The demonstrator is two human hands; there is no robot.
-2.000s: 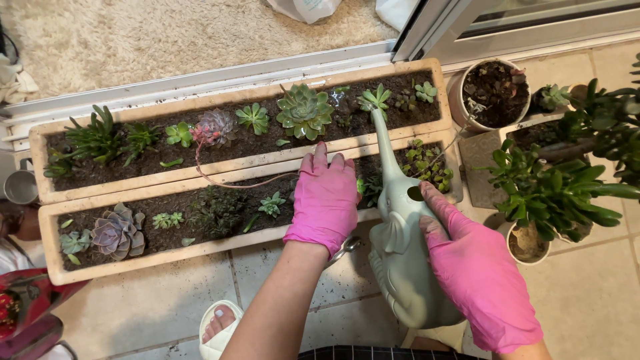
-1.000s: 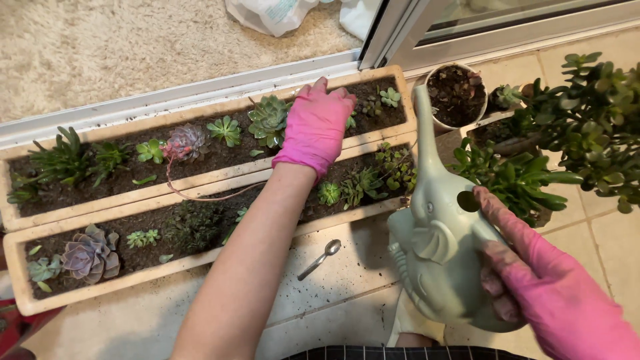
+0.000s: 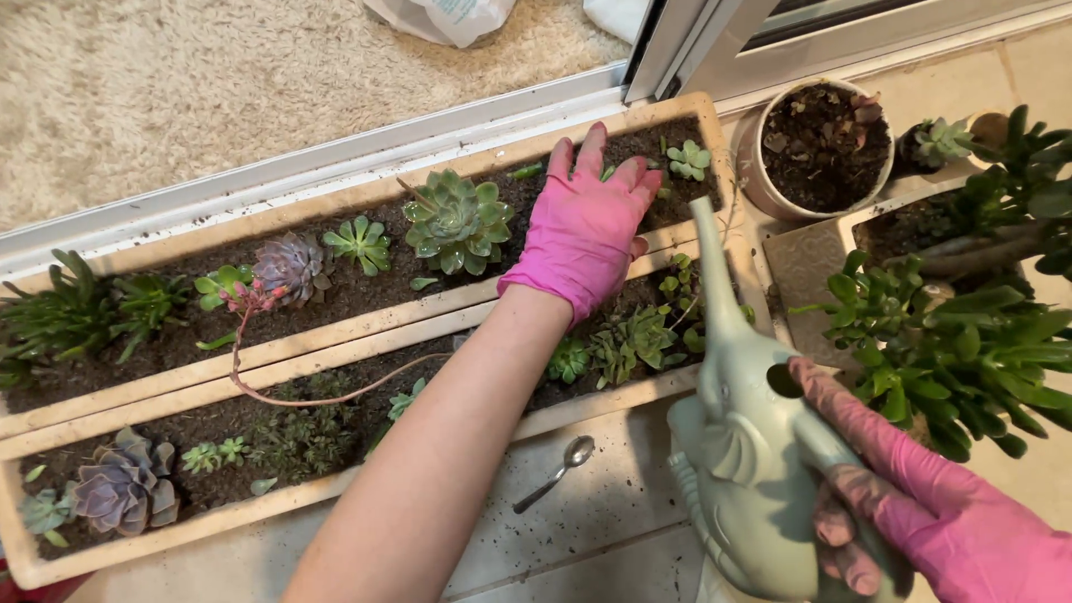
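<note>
Wearing a pink glove, my left hand (image 3: 590, 213) lies palm down with fingers spread over the soil and small succulents at the right end of the rear planter trough (image 3: 435, 322). A green rosette succulent (image 3: 458, 222) grows just left of it. My right hand (image 3: 913, 494), also gloved in pink, grips the handle of a pale green elephant-shaped watering can (image 3: 754, 469). The can's spout points up toward the right end of the troughs. Beside the rear trough runs the front planter trough (image 3: 494, 440), holding succulents and partly hidden behind my left forearm.
A metal spoon (image 3: 557, 473) lies on the tiled floor among soil crumbs. Right of the troughs stand a round white pot (image 3: 752, 167) of soil and a rectangular planter (image 3: 850, 222) with leafy succulents. The sliding door's frame (image 3: 352, 146) and a shaggy rug (image 3: 184, 100) lie behind.
My left hand has moved from the troughs' inner edges to the rear trough's right part. The watering can, still in my right hand, has swung its spout away from the rear trough's plants.
</note>
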